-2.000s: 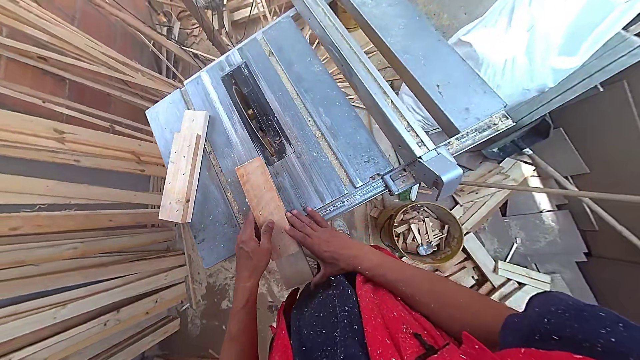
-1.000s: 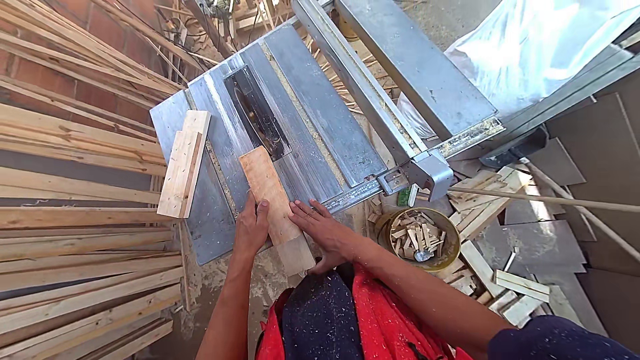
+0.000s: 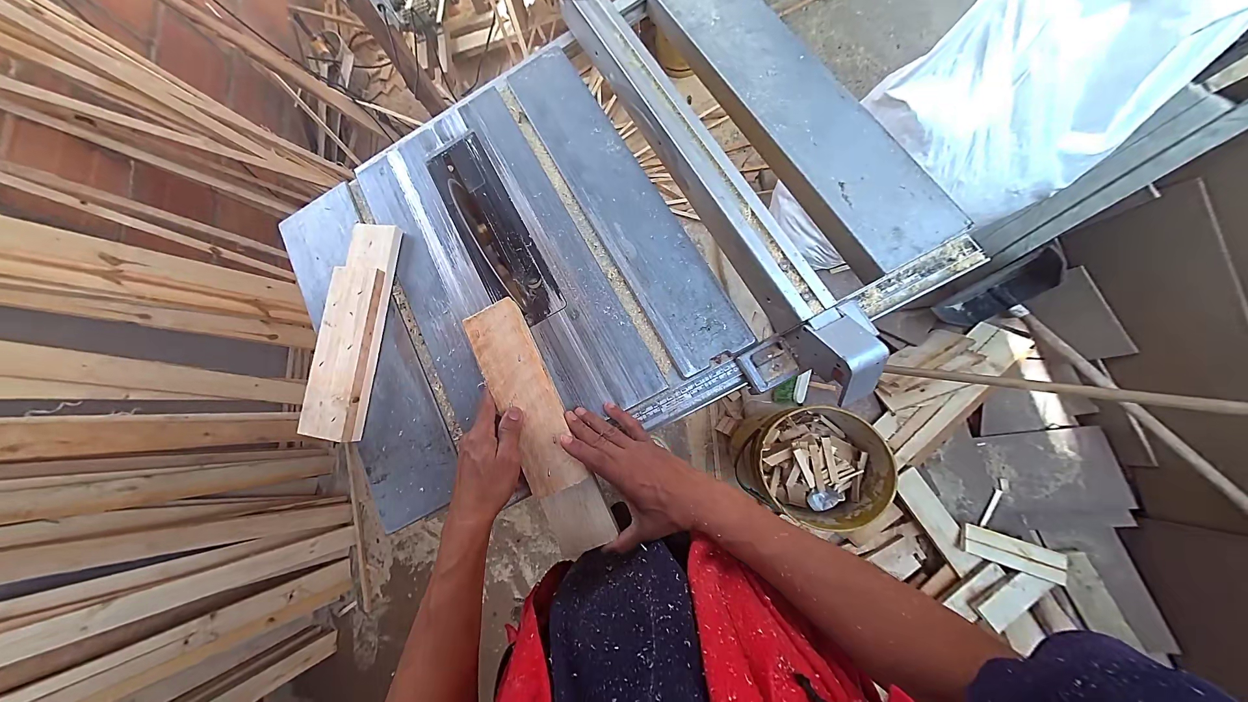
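A wooden board (image 3: 526,400) lies over the front edge of the metal table saw top (image 3: 604,224), its far end close to the blade slot (image 3: 495,229). My left hand (image 3: 487,458) grips the board's left edge, thumb near its upper face. My right hand (image 3: 634,473) holds the right edge, fingers bent against the side and thumb by the near end. The board's near end comes close to my dark, dust-flecked clothing. A nailed or pegged wooden piece (image 3: 351,331) rests on the left part of the saw top, apart from both hands.
The metal rip fence (image 3: 697,166) crosses the right of the saw. A bucket (image 3: 882,478) of wood offcuts stands at its front right, with scrap boards (image 3: 941,522) beside it. Long boards (image 3: 156,429) are stacked at left. Plastic sheeting (image 3: 1053,107) lies at upper right.
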